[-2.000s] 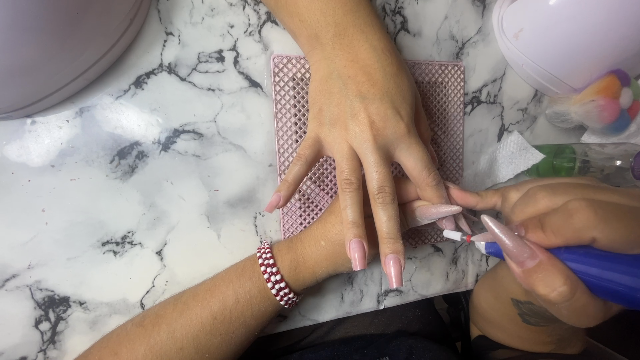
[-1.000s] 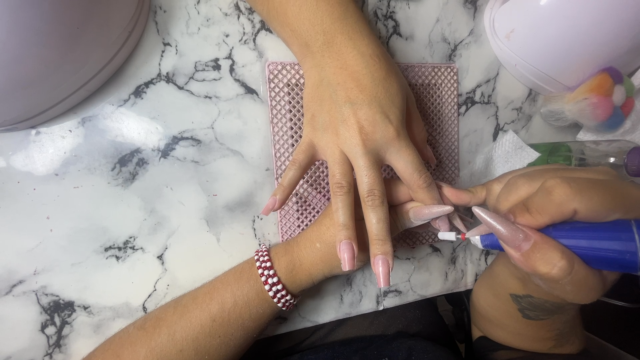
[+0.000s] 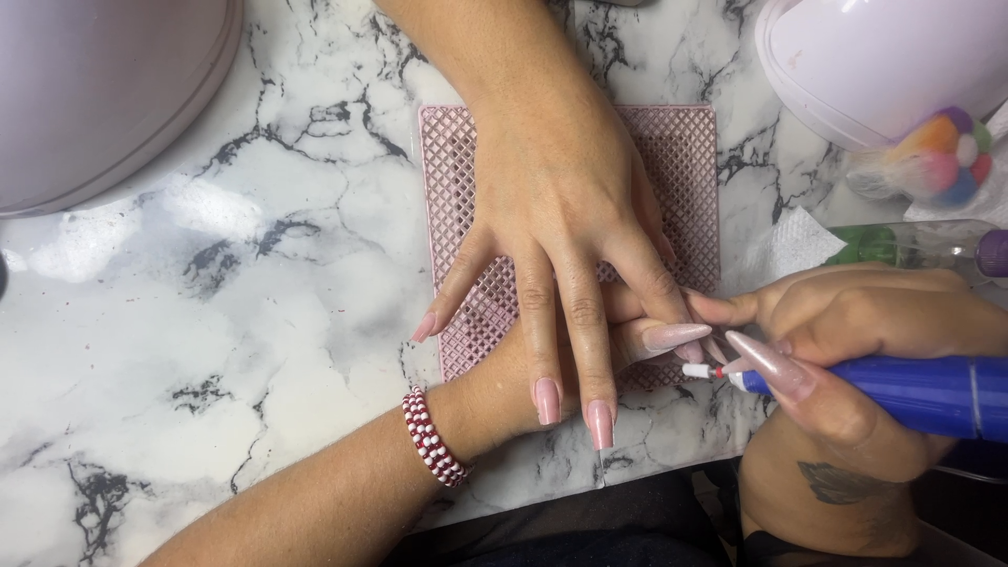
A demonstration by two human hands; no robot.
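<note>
My left hand [image 3: 512, 378], with a red and white beaded bracelet [image 3: 429, 437] at its wrist, lies under another person's hand [image 3: 559, 205] and grips that hand's index finger near the tip. The other person's fingers are spread, with long pink nails. At the right, my right hand [image 3: 858, 339] holds a blue electric nail drill [image 3: 913, 394] like a pen. Its white cylindrical bit [image 3: 697, 370] is close beside the gripped fingertip; whether they touch cannot be told. Beneath the hands is a pink lattice mat [image 3: 677, 157].
Rounded pale housings stand at the upper left [image 3: 102, 94] and upper right [image 3: 890, 63]. Near the right edge are a multicoloured pompom brush [image 3: 949, 157], a clear and green bottle [image 3: 906, 242] and a white paper towel [image 3: 795, 240]. The marble-patterned tabletop [image 3: 299, 315] ends near my lap.
</note>
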